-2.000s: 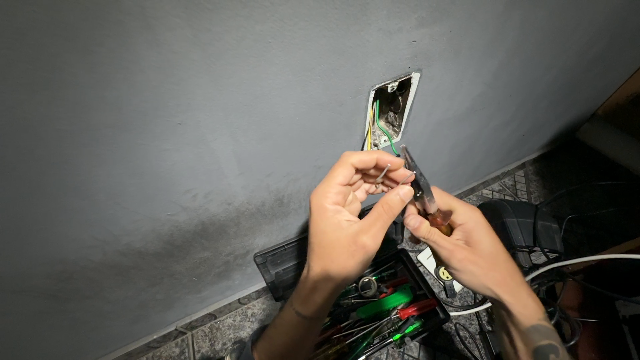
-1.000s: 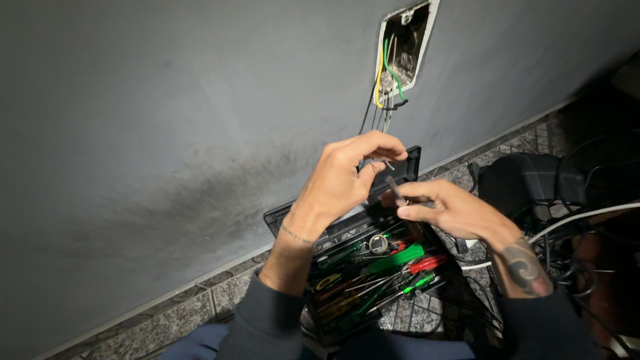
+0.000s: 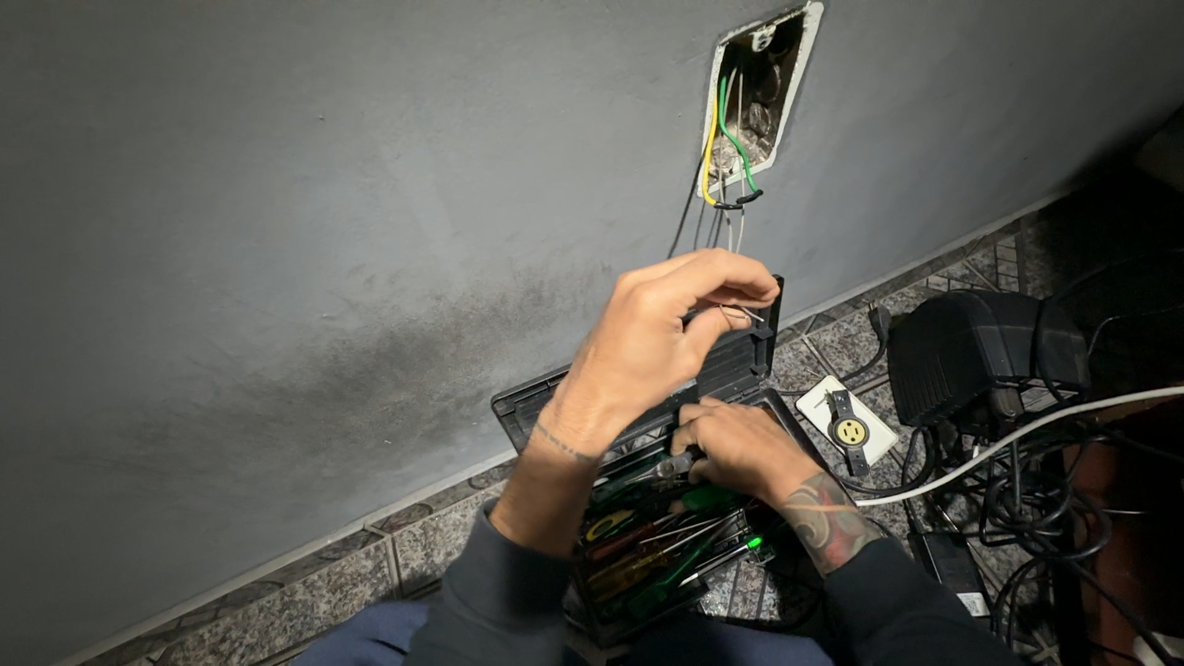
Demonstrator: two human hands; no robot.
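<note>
My left hand (image 3: 647, 338) pinches thin pale wires (image 3: 740, 313) between thumb and fingers, just below the open wall box (image 3: 760, 102). From that box hang a yellow wire (image 3: 710, 153) and a green wire (image 3: 737, 143), their ends wrapped in black tape. My right hand (image 3: 740, 449) reaches down into the black plastic toolbox (image 3: 527, 398), fingers at a metal tool (image 3: 673, 465); whether it grips that tool cannot be told. Screwdrivers (image 3: 629, 569) with coloured handles lie around it in the box.
Right of the toolbox, an electrical outlet (image 3: 849, 431) lies on a white cover plate (image 3: 883, 442) on the tiled floor. Beyond it are a black bulky case (image 3: 985, 356), tangled black cables (image 3: 1041, 509) and a white cable (image 3: 1027, 430). The grey wall (image 3: 277, 231) rises at the left.
My right hand held pliers near the wires two seconds ago; it has moved down into the toolbox and the pliers are not plainly visible. My left hand stays by the wires. The view has shifted.
</note>
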